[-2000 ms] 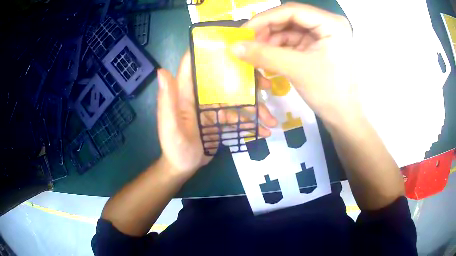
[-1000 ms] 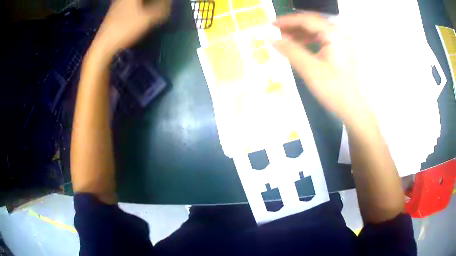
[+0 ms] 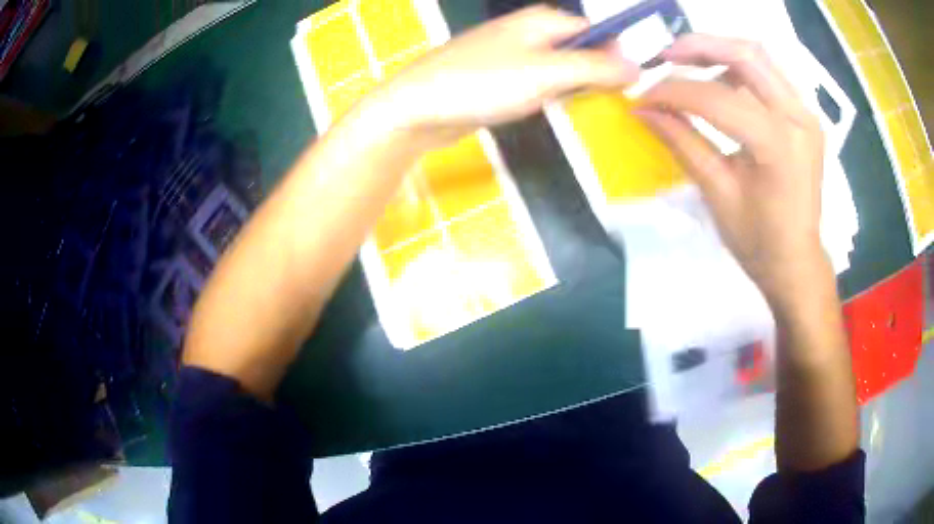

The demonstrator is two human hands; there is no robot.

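A white sticker sheet (image 3: 681, 271) slants down at centre right, with yellow near its top and cut-outs low down. My right hand (image 3: 758, 154) pinches its upper part. My left hand (image 3: 512, 72) reaches across the top centre to this sheet's upper end, palm down, blurred. A dark blue bar-like thing (image 3: 620, 23) lies at its fingertips; whether the hand grips it is hidden. Another sheet with yellow rectangles (image 3: 471, 225) lies on the green bench, partly under my left forearm.
Many dark housings (image 3: 113, 276) are heaped at the left. A large white pile (image 3: 748, 20) is behind my right hand. A yellow-and-white strip (image 3: 886, 97) runs along the far right. A red plastic object (image 3: 889, 333) is below the right bench edge.
My left hand has swung right from the upper left. The cut-out sheet has shifted right, with my right hand at its top. The sheet with yellow rectangles now lies exposed at centre; the view has turned.
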